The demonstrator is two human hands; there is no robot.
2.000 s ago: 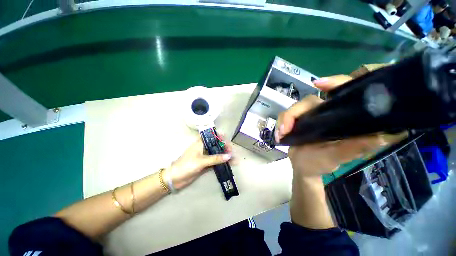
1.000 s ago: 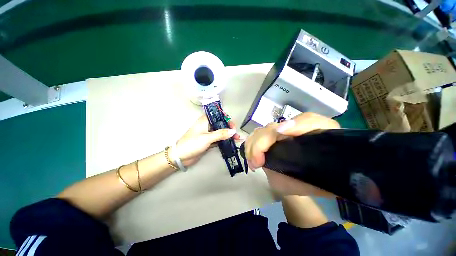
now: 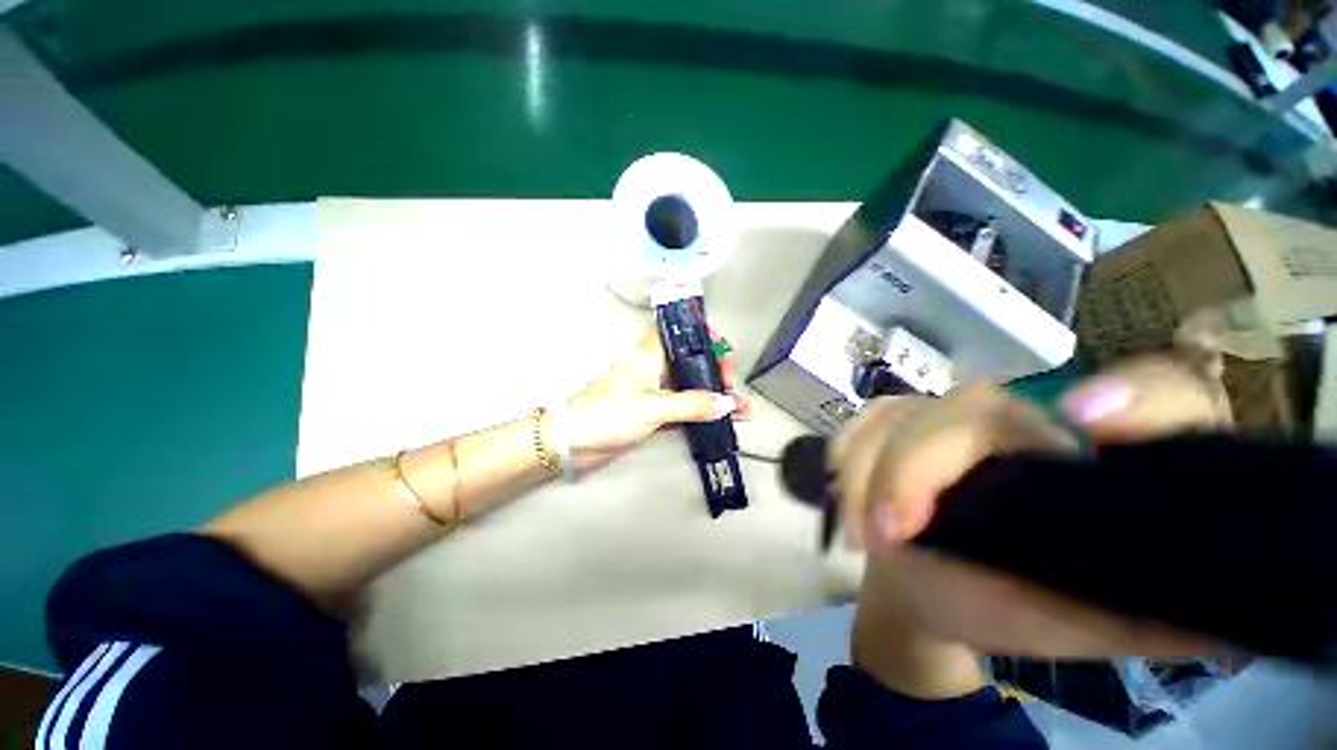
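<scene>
A white hair dryer unit [image 3: 701,188] with a dark round opening lies on the beige work mat [image 3: 425,293]. Its slim black handle [image 3: 704,384] points toward me, with inner parts and red and green wires showing. My left hand [image 3: 660,407] grips the handle around its middle. My right hand [image 3: 938,469], blurred, holds the thick black electric screwdriver [image 3: 1129,535]. The thin bit [image 3: 763,459] points left, near the lower part of the handle; whether it touches cannot be told. No screw can be made out.
The grey-white screw feeder [image 3: 894,286] stands right of the hair dryer unit. An open brown carton [image 3: 1173,279] is behind it to the right. The green conveyor belt [image 3: 440,103] runs across the back. A black crate [image 3: 1100,692] is on the floor at lower right.
The right hand and screwdriver have moved from over the feeder to beside the handle, and are now slightly back from it. The left hand keeps its hold. The view has shifted.
</scene>
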